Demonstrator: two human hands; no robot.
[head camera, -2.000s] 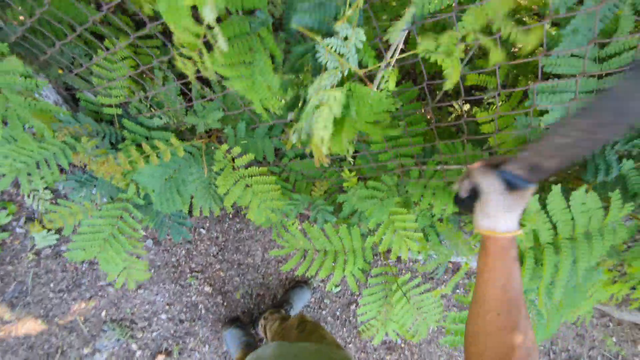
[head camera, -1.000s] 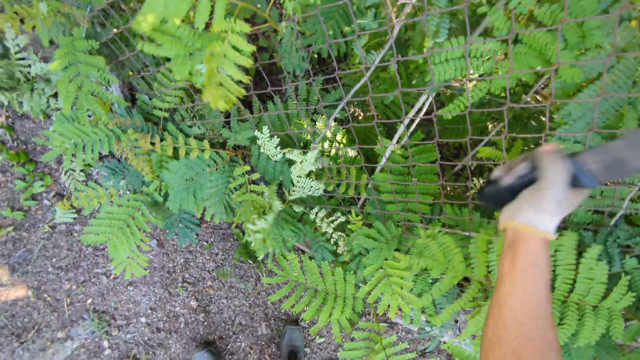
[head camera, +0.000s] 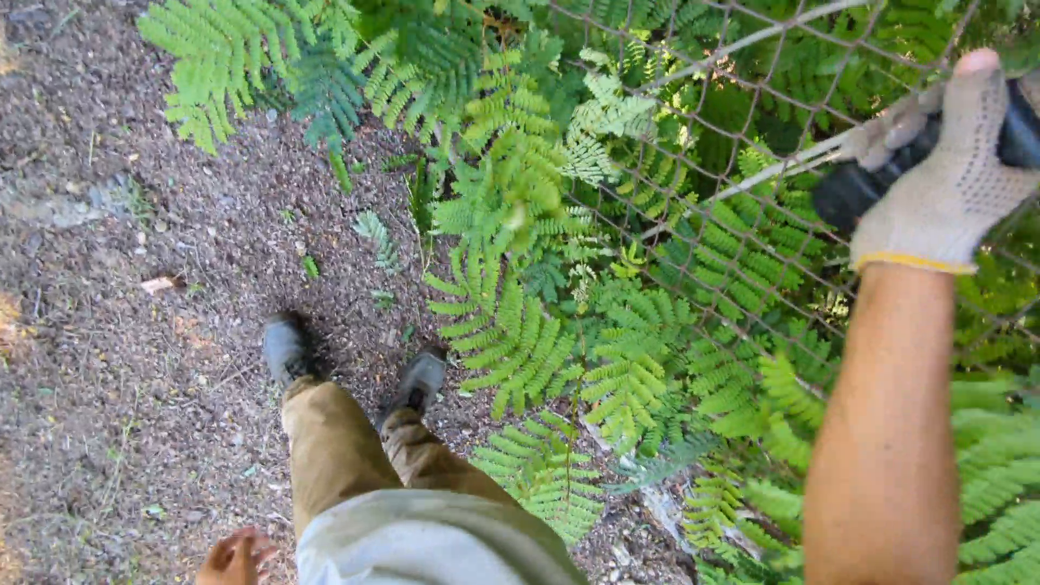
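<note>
My right hand (head camera: 946, 175), in a pale knit glove with dotted grip and a yellow cuff, is closed around the black handle (head camera: 849, 193) of a tool at the upper right, in front of the chain-link fence. The rest of the tool is cut off by the frame edge. My left hand (head camera: 233, 559) is bare and low at the bottom left, beside my shirt, with its fingers apart and nothing seen in it. Green feathery compound leaves (head camera: 504, 341) hang over the ground between my legs and the fence.
A rusty chain-link fence (head camera: 731, 106) crosses the upper right, with leaves and a pale stem (head camera: 780, 166) against it. Gravelly soil (head camera: 162, 390) with leaf litter lies at the left. My shoes (head camera: 286, 345) stand near the leaves. A small reddish-brown chip (head camera: 161, 283) lies on the soil.
The view has swung, showing more ground and my legs. My left hand has come into view at the bottom. The blade seen beyond my right hand earlier is now out of frame.
</note>
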